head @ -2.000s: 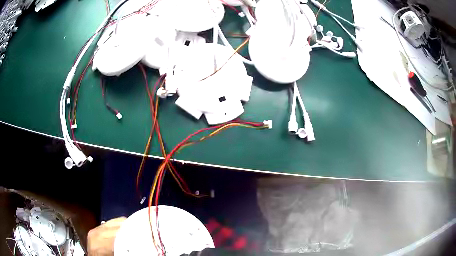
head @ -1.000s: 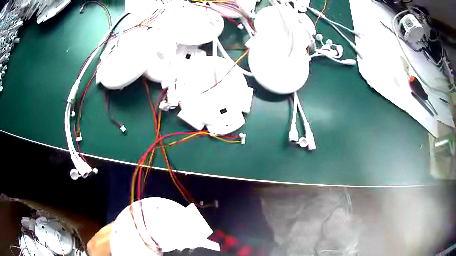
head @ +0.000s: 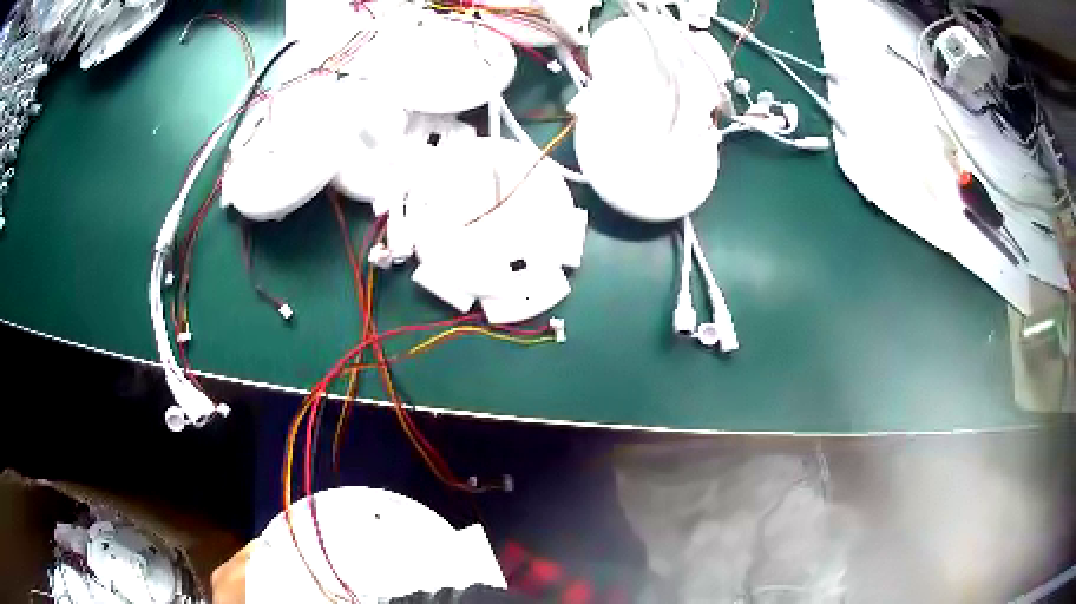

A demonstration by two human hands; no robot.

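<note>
A round white base (head: 372, 537) is held over the lap at the lower edge, with a square tab at its right side. Red and yellow lead wires (head: 309, 442) run from it up onto the bench, ending in a small white plug (head: 558, 330). My left hand (head: 231, 576) grips the base's left rim; only part of it shows and the rest is hidden or cut off. A dark, blurred shape (head: 454, 595) overlaps the base at the bottom edge; I cannot tell what it is. My right hand is not visible.
White bases (head: 502, 224) and cables are heaped on the green bench (head: 802, 319). A thick white cable (head: 165, 271) hangs over the front edge at left. A cardboard box (head: 201, 537) of white parts is lower left. A red-and-black screwdriver (head: 983, 203) lies on a white sheet (head: 909, 165).
The held base has turned and its tab has shifted. Its wires and plug have moved left since two seconds ago. The dark shape, absent one second ago, shows again at the bottom edge.
</note>
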